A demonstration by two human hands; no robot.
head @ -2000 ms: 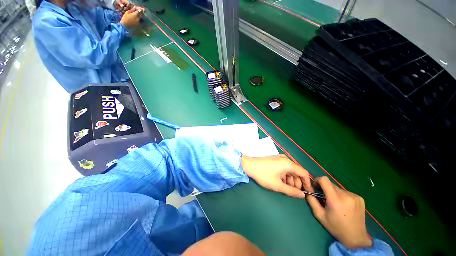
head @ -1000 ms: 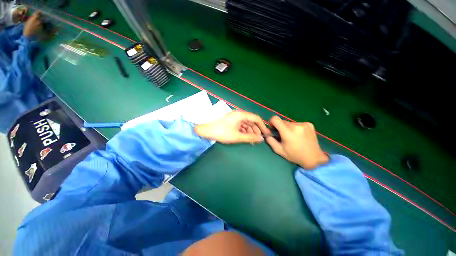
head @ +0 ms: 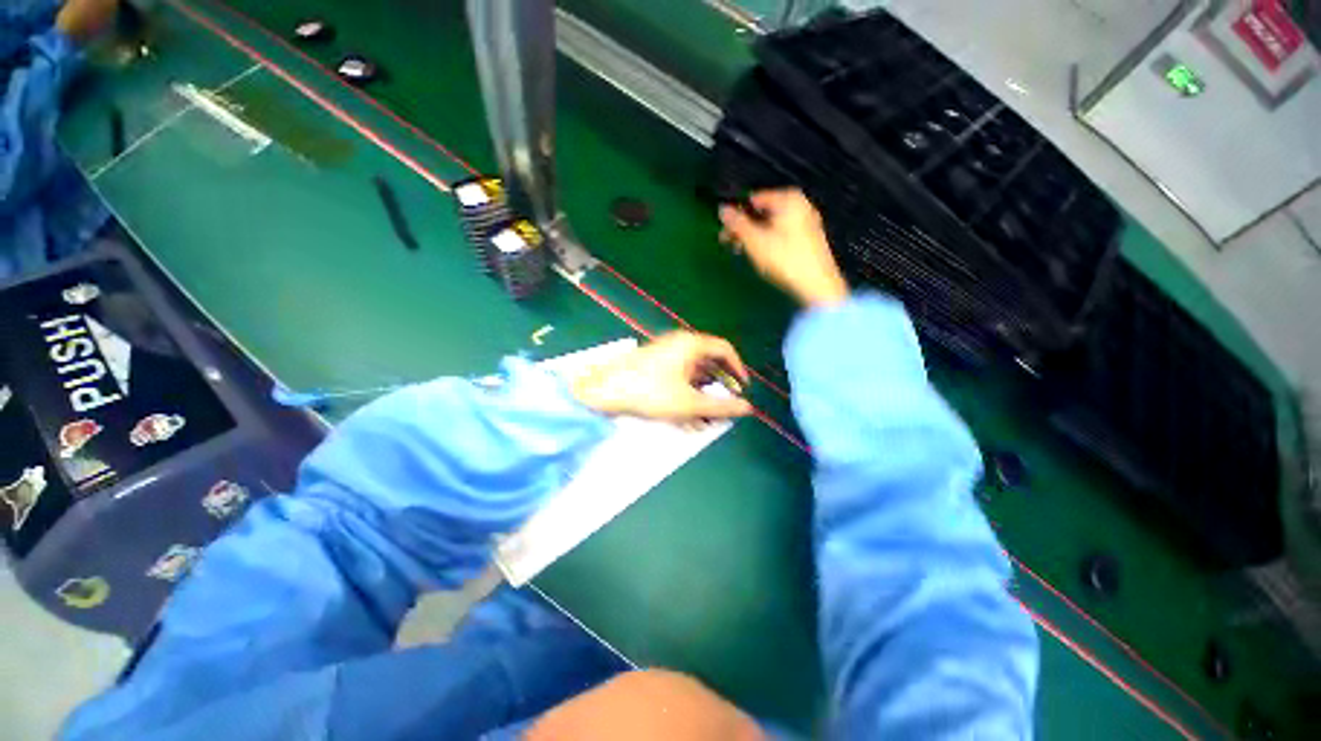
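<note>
My left hand [head: 659,379] is over the white paper [head: 601,485] near the red lines, its fingers curled around a small round device unit [head: 723,385] with a pale, gold-tinted face, partly hidden. My right hand [head: 794,243] is stretched out over the belt beside the black tray stack. Its fingers are bent close together with something dark at the tips; whether it is held cannot be told. One black disc [head: 629,213] lies on the belt to the left of my right hand.
Black component trays [head: 942,145] are stacked beyond the belt. A metal post [head: 519,130] stands by small stacked parts [head: 500,239]. A dark bar [head: 394,213] lies on the mat. More discs lie on the belt. The PUSH bin [head: 123,420] and another person's blue sleeve [head: 44,145] are left.
My hands have parted. My right hand has moved away from my left, across the belt towards the trays. The white-faced disc seen on the belt near the post no longer shows there.
</note>
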